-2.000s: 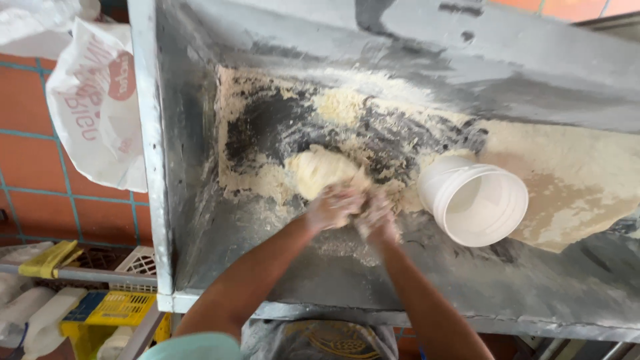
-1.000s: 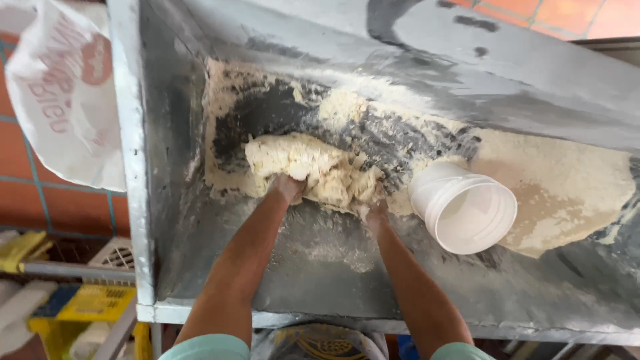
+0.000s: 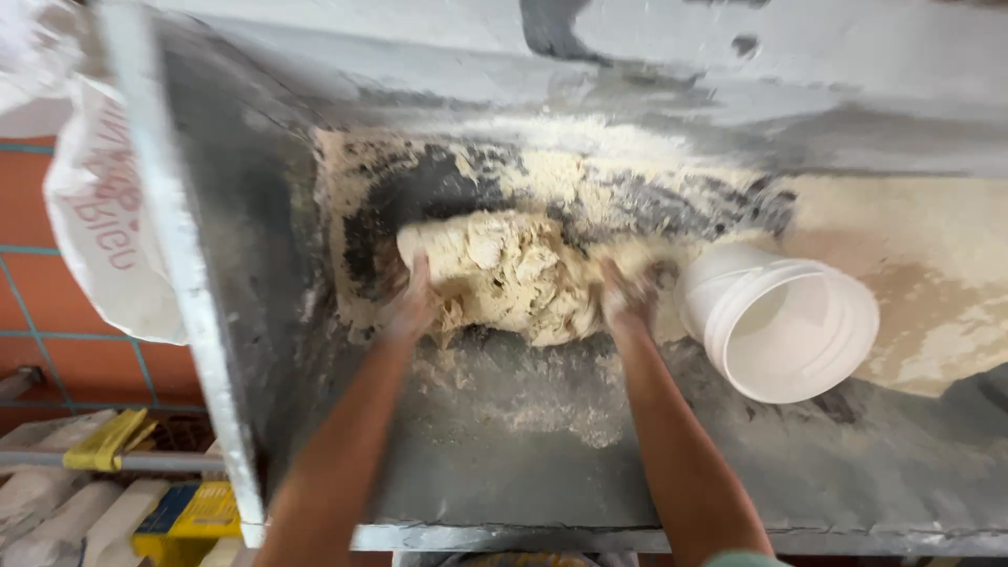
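A rough, torn mass of pale dough (image 3: 512, 276) lies in a grey metal trough (image 3: 551, 480). My left hand (image 3: 413, 295) is at the dough's left end, its thumb against the side, other fingers blurred. At the right end, my right hand (image 3: 630, 295) touches the dough with its fingers spread; some fingertips are blurred. Loose flour and dough scraps (image 3: 551, 177) cover the trough floor behind the mass. Just right of my right hand, a white plastic bucket (image 3: 795, 331) lies tilted, its mouth toward me.
Wet, pale batter or flour mix (image 3: 929, 276) spreads over the trough's right part. The trough's left wall (image 3: 185, 291) rises beside my left arm. Outside it are a white printed plastic bag (image 3: 118, 220), a rail with a yellow strip (image 3: 110, 441) and a yellow container (image 3: 197, 512).
My hands have moved apart, from close together two seconds ago to opposite ends of the dough. The dough now shows as a wider, rougher mass than two seconds ago.
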